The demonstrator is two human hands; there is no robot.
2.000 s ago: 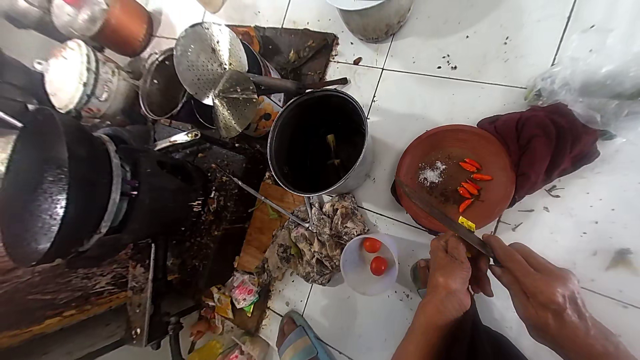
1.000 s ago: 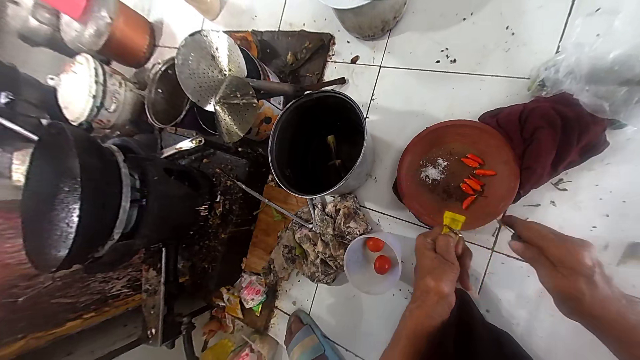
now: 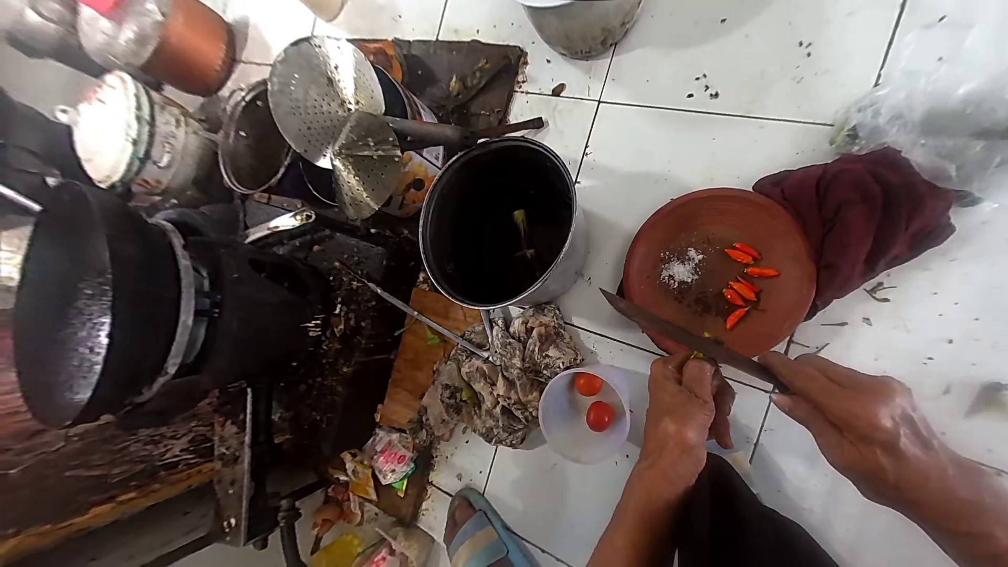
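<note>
A knife (image 3: 685, 335) lies across the near rim of a round clay mortar dish (image 3: 772, 228), its handle end in my right hand (image 3: 858, 417). My left hand (image 3: 685, 402) is closed around a small item just below the blade; only a bit of yellow shows, and most of it is hidden by the fingers. In the dish are several red chillies (image 3: 740, 291), a heap of white granules (image 3: 682, 268) and dark specks. A white plastic cup (image 3: 579, 441) with two small tomatoes (image 3: 600, 416) stands left of my left hand.
A deep pot (image 3: 579, 260) stands left of the dish, beside a crumpled grey cloth (image 3: 504, 386). Farther left are a blackened wok (image 3: 71, 307) on a burner and perforated metal ladles (image 3: 319, 98). A dark red cloth (image 3: 874, 220) touches the dish's right side. My sandalled foot (image 3: 480, 531) is below.
One second ago the blade was not plainly visible and a yellow packet stood above my left hand; now the knife lies over the dish's rim and the yellow piece is mostly covered.
</note>
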